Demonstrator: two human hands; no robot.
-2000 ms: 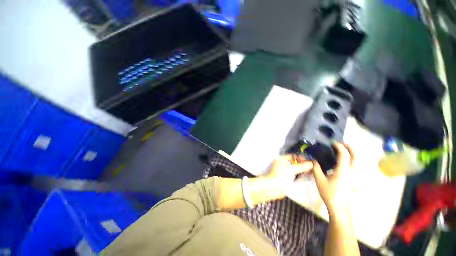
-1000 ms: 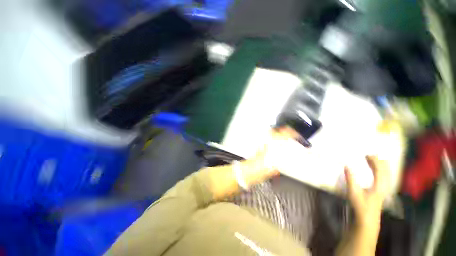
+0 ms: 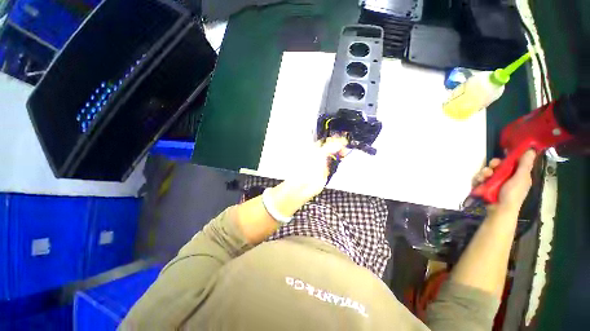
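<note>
The power strip body (image 3: 354, 71), grey with three round sockets, lies on the white work sheet (image 3: 414, 155). Its open end with black parts and thin yellow lead wires (image 3: 328, 124) points towards me. My left hand (image 3: 316, 165) is at this open end, its fingertips closed on the wires; the exact grip is small and bright. My right hand (image 3: 511, 181) is wrapped around the handle of the red heat gun (image 3: 534, 132) at the right. The gun's black front is at the right edge, partly in shadow.
A squeeze bottle (image 3: 475, 96) with yellowish liquid lies on the sheet's upper right, beside a small blue roll (image 3: 455, 78). Grey-black covers (image 3: 435, 46) are at the far side. A black parts bin (image 3: 123, 90) with blue-topped components is at left, blue crates (image 3: 48, 242) below it.
My right hand has left the strip's open end, moved right and taken hold of the heat gun. My left hand remains at the open end. The camera view has shifted.
</note>
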